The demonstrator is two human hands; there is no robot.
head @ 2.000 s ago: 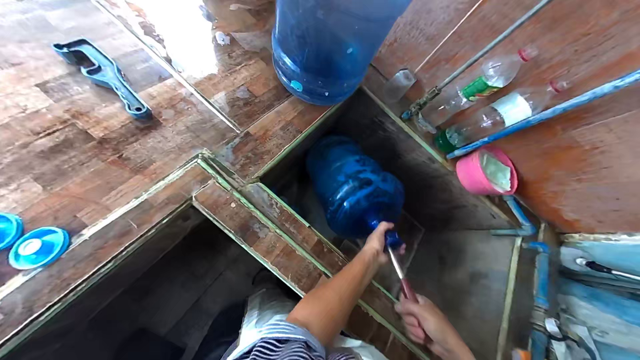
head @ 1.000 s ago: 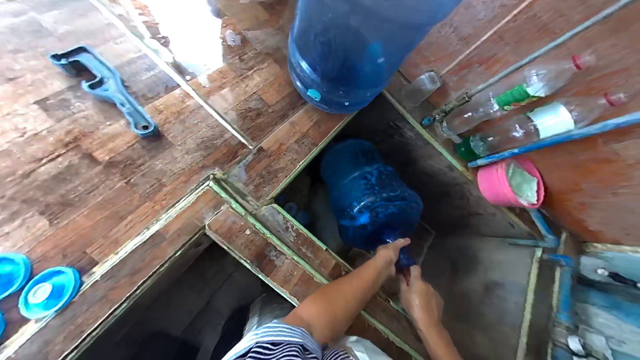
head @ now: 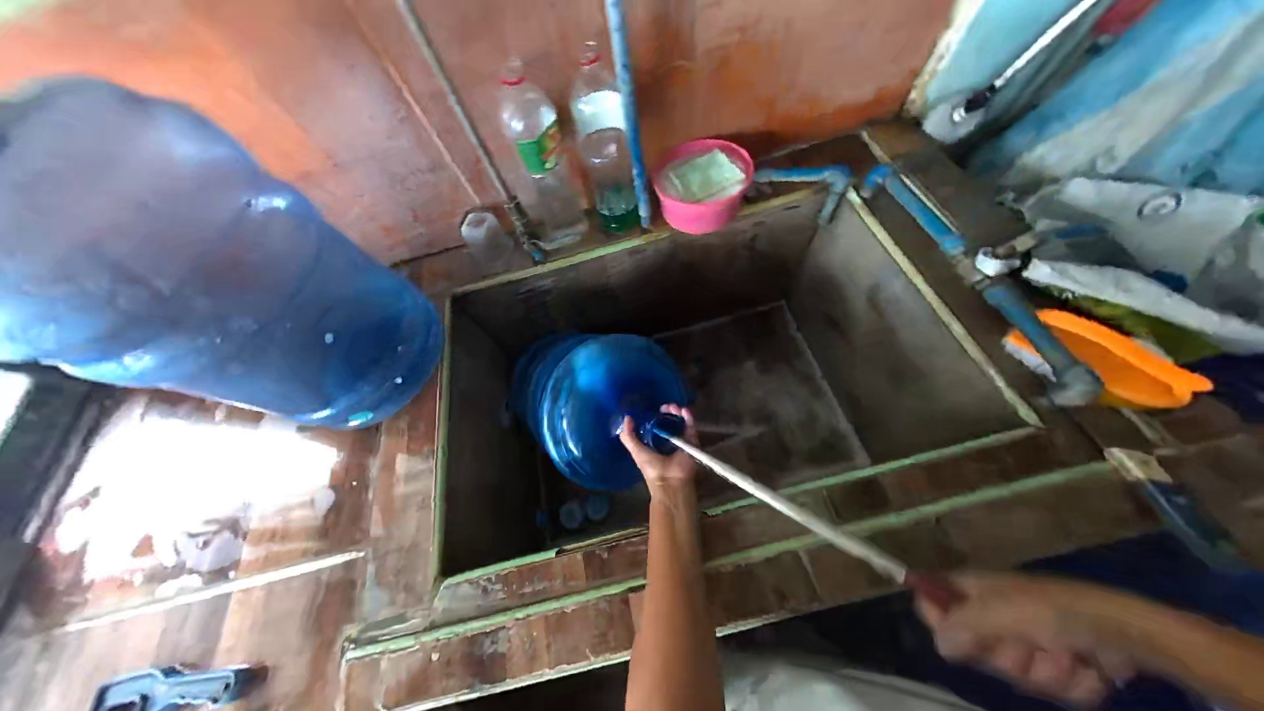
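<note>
A blue plastic water jug [head: 602, 405] lies on its side in a sunken sink basin [head: 829, 395], its neck toward me. My left hand [head: 664, 449] grips the jug's neck. My right hand [head: 1017, 627], blurred, is closed around the dark red handle of a long pale rod [head: 790, 509]. The far end of the rod reaches the jug's mouth; whether its tip is inside is hard to tell.
A large blue jug [head: 247, 267] stands at the left. Two plastic bottles [head: 538, 148], a clear cup [head: 486, 237] and a pink bowl [head: 703, 188] line the back ledge. Blue pipes [head: 1007, 296] and an orange basin [head: 1106, 360] are at right, a blue plastic handle [head: 173, 688] at lower left.
My right hand has moved away from the jug's mouth, and much more of the rod shows outside it. My left hand stays at the neck. The view has turned and shifted strongly.
</note>
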